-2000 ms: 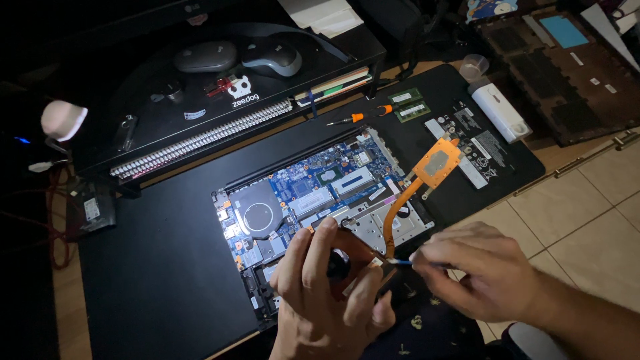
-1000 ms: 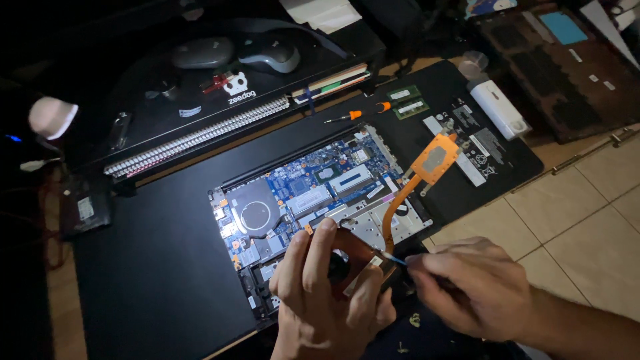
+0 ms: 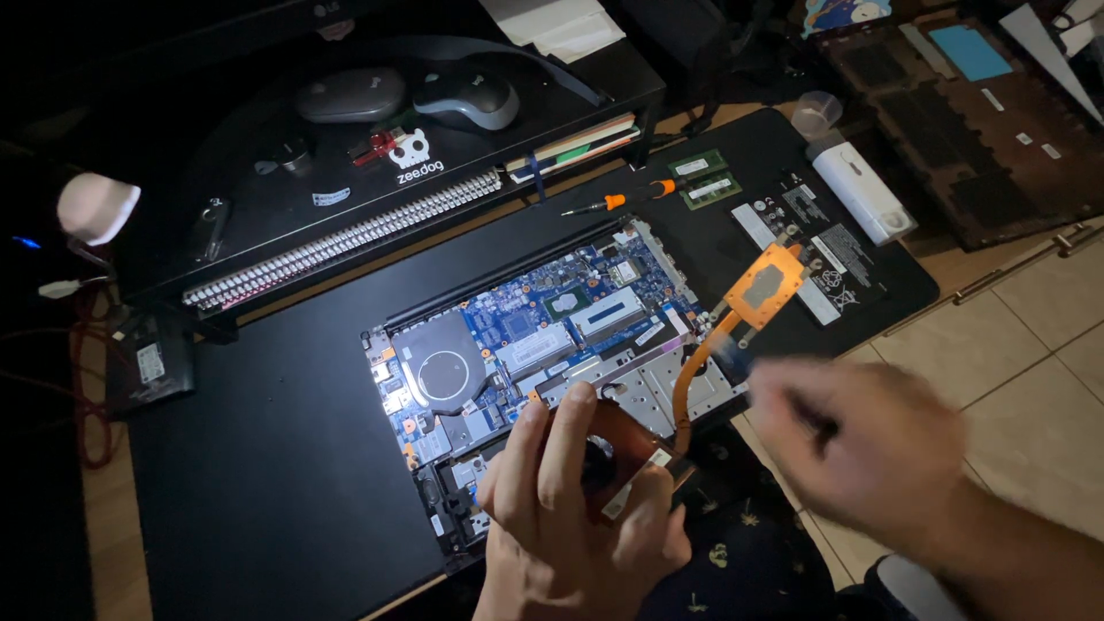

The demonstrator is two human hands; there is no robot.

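My left hand (image 3: pixel 578 509) grips the fan housing (image 3: pixel 634 440) of a laptop cooling assembly above the near edge of an opened laptop base (image 3: pixel 517 336). From the fan a copper heat pipe (image 3: pixel 686 388) curves up to an orange-copper heatsink plate (image 3: pixel 766 286) with grey thermal paste on it. To the right of the pipe, my right hand (image 3: pixel 854 431) is blurred by motion, its fingers curled around a small brush-like tool (image 3: pixel 731 355), whose bluish tip points toward the pipe. Grey residue also shows on the processor chip (image 3: pixel 565 302) on the blue motherboard.
Beyond the laptop lie an orange-black screwdriver (image 3: pixel 612 202) and two memory modules (image 3: pixel 709 183). A laptop battery (image 3: pixel 811 250) and a white device (image 3: pixel 862 194) are at the mat's right. The laptop's bottom cover (image 3: pixel 975 129) sits farther right. A black riser shelf (image 3: pixel 302 198) holds two mice.
My right hand has moved up and away from the fan's edge, taking the small tool with it. The left hand keeps its hold on the fan housing.
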